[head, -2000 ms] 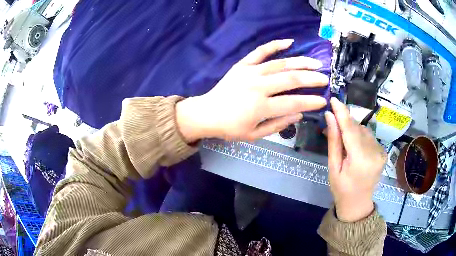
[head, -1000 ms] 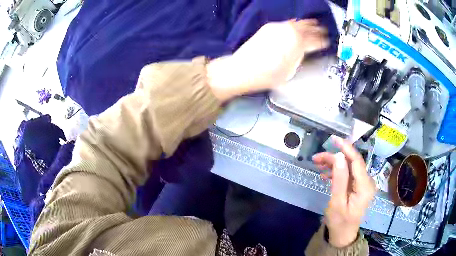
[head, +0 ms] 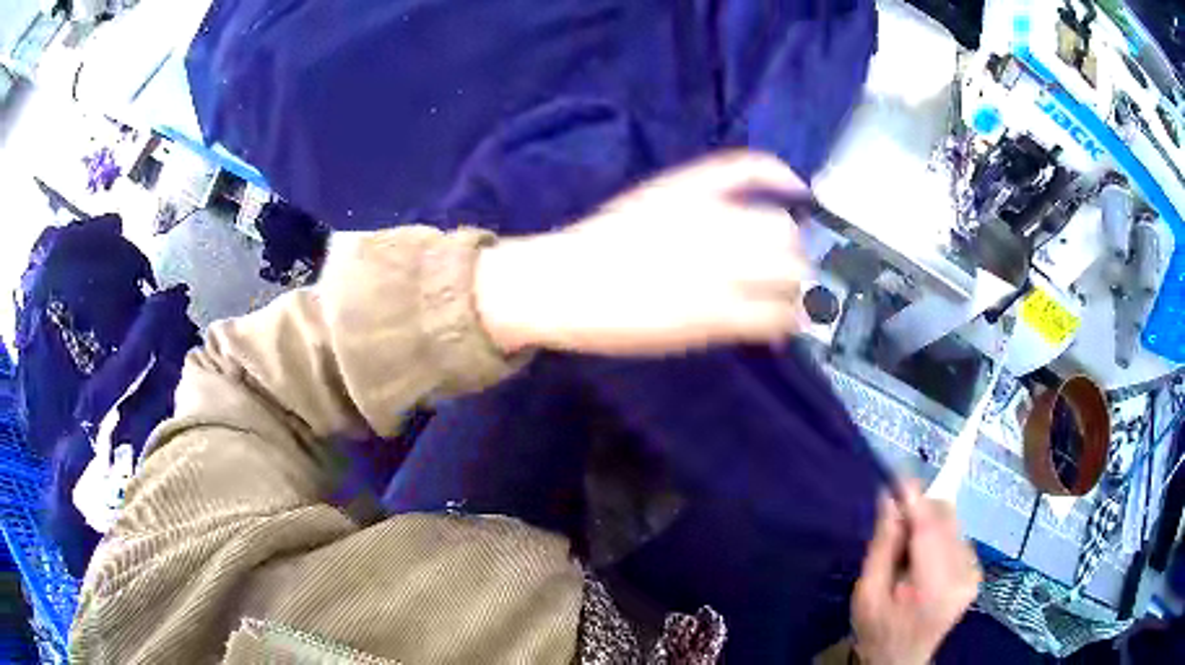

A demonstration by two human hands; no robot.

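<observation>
The navy fabric point(head: 429, 104) lies in a large heap over the table at the top and comes down over the table's front edge toward my lap. My left hand point(head: 676, 266) grips its edge near the middle, blurred. My right hand point(head: 916, 572) pinches the same edge at the lower right, so a stretch of edge runs taut between the hands. The sewing machine point(head: 1072, 130) with Jack lettering stands at the upper right, its dark needle area point(head: 1014, 195) apart from the fabric. A narrow white tape point(head: 963, 448) hangs over the table's front near my right hand.
A brown round container point(head: 1068, 438) with dark items stands at the right, below a yellow sticker point(head: 1049, 316). The ruler scale point(head: 890, 418) runs along the table front. Dark bundles point(head: 91, 299) with a white strip lie at the left, above a blue crate point(head: 39, 559). Checked cloth hangs at the lower right.
The fabric has come away from the needle area and moved left and down over the table edge. My left hand has moved down, my right hand down, and the right now pinches the edge.
</observation>
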